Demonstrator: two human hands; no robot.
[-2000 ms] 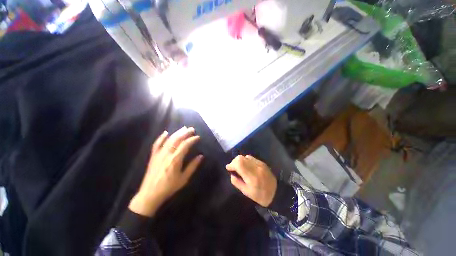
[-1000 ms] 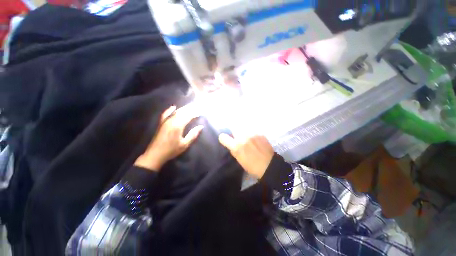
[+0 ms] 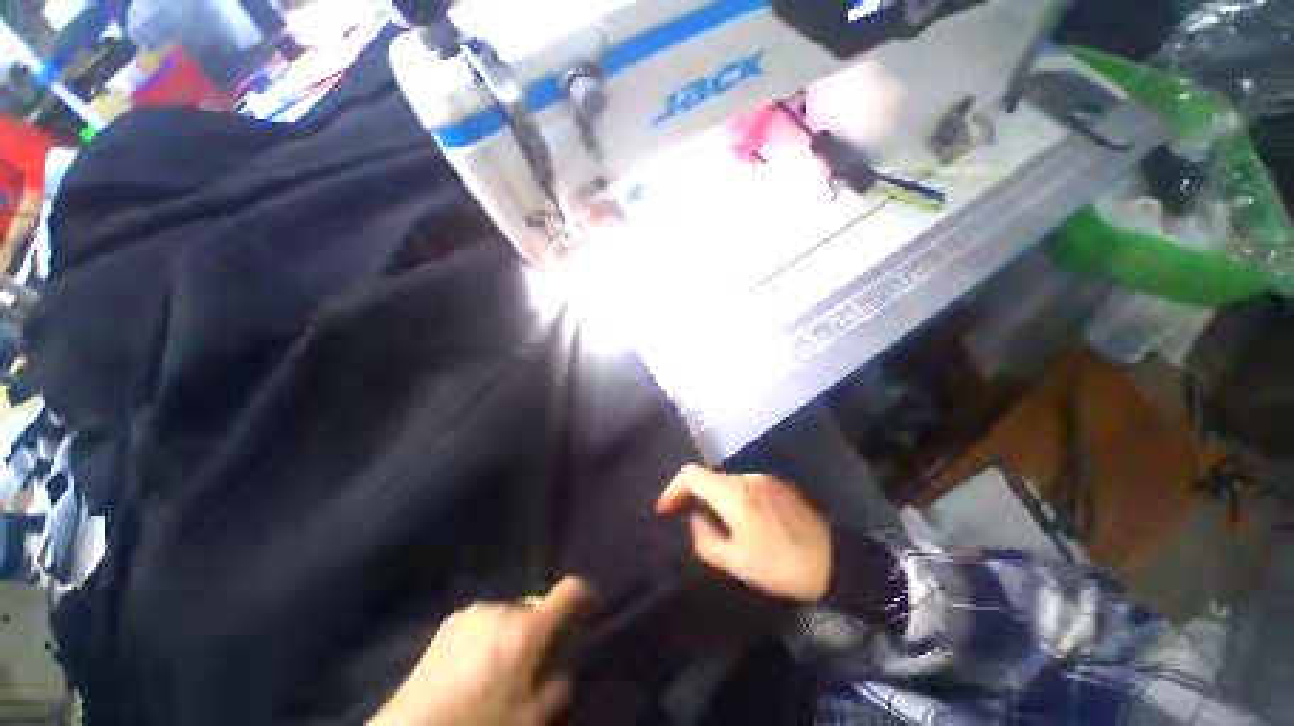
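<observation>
The black fabric (image 3: pixel 341 426) covers the left side and drapes toward me, its upper edge running under the head of the white JACK sewing machine (image 3: pixel 625 92). Bright glare hides the needle and presser foot. My left hand (image 3: pixel 497 660) is low on the fabric, blurred and cut off by the bottom edge, with thumb and fingers closed on a fold of it. My right hand (image 3: pixel 752 528) is just below the corner of the machine bed (image 3: pixel 852 270), fingers curled at the fabric's right edge; the fingertips' hold is unclear.
A dark tool with a yellow-green end (image 3: pixel 866 170) lies on the bed near a pink-red item (image 3: pixel 759 131). A green basket (image 3: pixel 1157 263) with clear plastic stands right of the table. An orange-brown surface (image 3: pixel 1100 454) shows below it. Red items (image 3: pixel 21 163) are at the far left.
Both hands have moved down from the machine toward me, my left hand the farthest. The view has also shifted. The fabric now lies more stretched between the needle area and my hands.
</observation>
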